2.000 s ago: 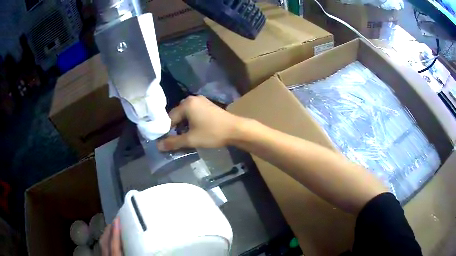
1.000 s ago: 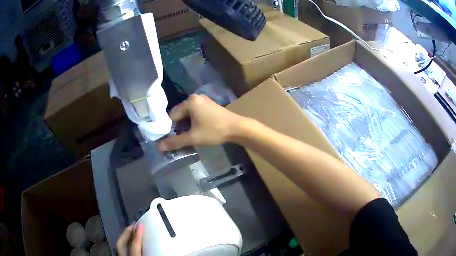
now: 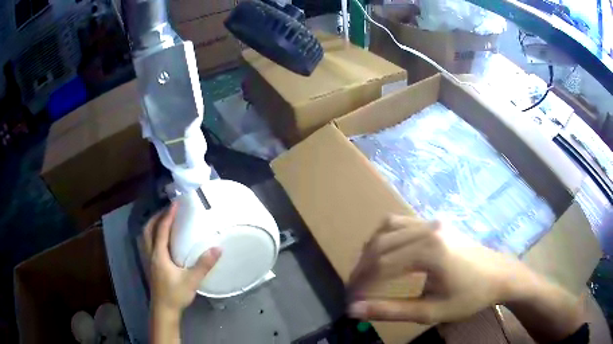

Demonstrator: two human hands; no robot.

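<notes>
A white round plastic container [image 3: 245, 252] lies tilted under the press head [image 3: 178, 127], its flat round face toward me and a short dark slot near its top. My left hand [image 3: 175, 262] grips its left side, with the thumb on the face. My right hand [image 3: 410, 275] is blurred and off the container, at the front right over the carton flap. Its fingers are bent; whether it holds anything cannot be told. The container hides the fixture beneath the head.
A carton of clear parts [image 3: 457, 175] stands open on the right. A lower-left carton [image 3: 54, 269] holds white round pieces. A closed carton [image 3: 322, 80] and a dark ribbed oval head [image 3: 275, 37] are behind. A green button [image 3: 363, 326] is at the front edge.
My left hand has raised the container from the front to beneath the press head. My right hand has moved from beneath the head to the front right. The view has shifted slightly.
</notes>
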